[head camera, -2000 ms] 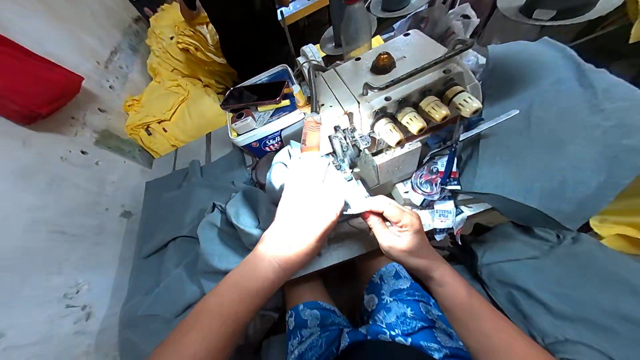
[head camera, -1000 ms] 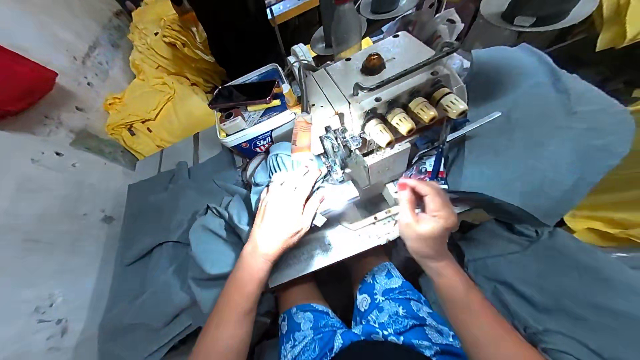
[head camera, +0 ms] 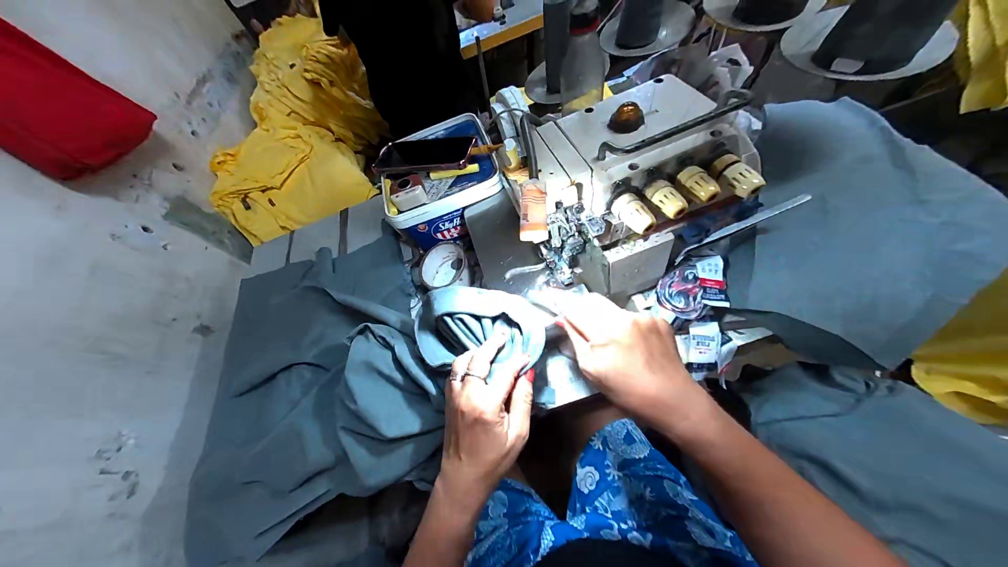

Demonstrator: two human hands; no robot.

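My left hand (head camera: pixel 484 405), with a ring on one finger, grips the lower edge of a bunched grey fabric piece (head camera: pixel 386 394) whose folded band curls in a loop. My right hand (head camera: pixel 622 346) pinches the right end of that band beside the presser foot area of a white overlock sewing machine (head camera: pixel 638 134); glare washes out its fingertips. The machine's needle and looper parts (head camera: pixel 568 240) stand just above the hands. Cream tension knobs (head camera: pixel 665 198) line its front.
A blue-and-white plastic tub (head camera: pixel 445 213) holding a phone (head camera: pixel 425 154) stands left of the machine, a tape roll (head camera: pixel 445 266) below it. Metal tweezers or a blade (head camera: pixel 744 227), labels (head camera: pixel 703 342), grey cloth (head camera: pixel 858 236) and yellow cloth (head camera: pixel 969 362) lie right. Thread cones (head camera: pixel 642 24) stand behind.
My right hand, raised with no fabric a second ago, has come left and down onto the band. My left hand has moved down from beside the needle area and now grips the looped fabric.
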